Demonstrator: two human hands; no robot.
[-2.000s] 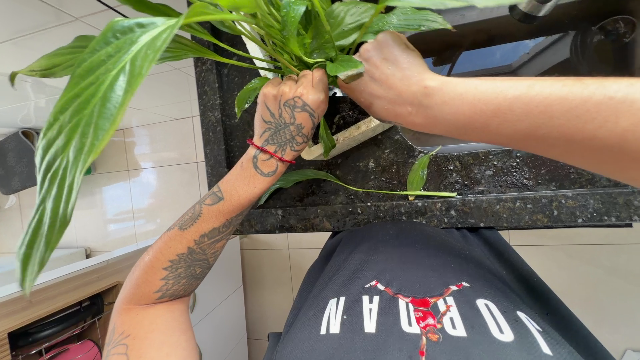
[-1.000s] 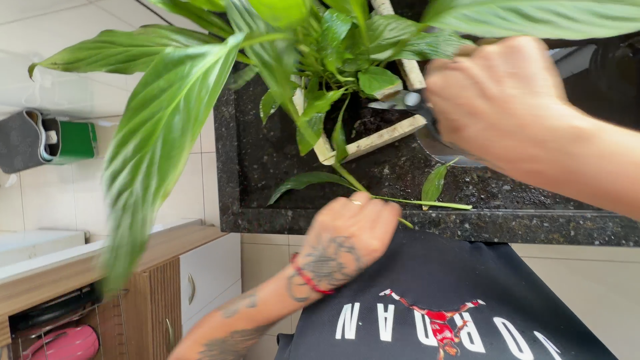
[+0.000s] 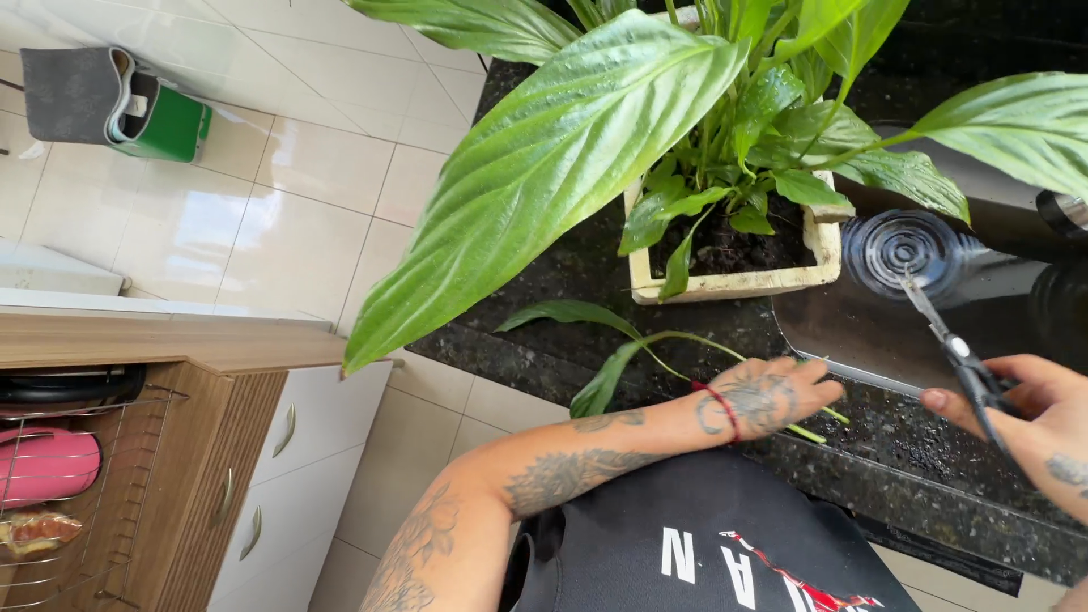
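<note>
A leafy green plant [image 3: 578, 161] grows in a cream rectangular planter [image 3: 735, 285] with dark soil, standing on a dark granite counter. My left hand [image 3: 769, 393] lies over the stems of cut leaves [image 3: 605, 378] on the counter's front part; whether its fingers grip them is hidden. On the right, my right hand [image 3: 1024, 408] holds black-handled scissors [image 3: 956, 344], their blades pointing over the water in the sink [image 3: 905, 255], where rings spread around the tips.
The steel sink's rim [image 3: 858, 374] runs beside the planter. At the left are a green container [image 3: 168, 123] with a grey mat over it, a wooden cabinet [image 3: 191, 340] with white drawers, and a wire rack [image 3: 136, 476]. Dark soil crumbs [image 3: 922, 446] lie near the counter edge.
The scissors have moved from the plant's base to over the sink water. My left hand has moved from the counter's front edge onto the counter, where a second cut leaf now lies. The view has shifted.
</note>
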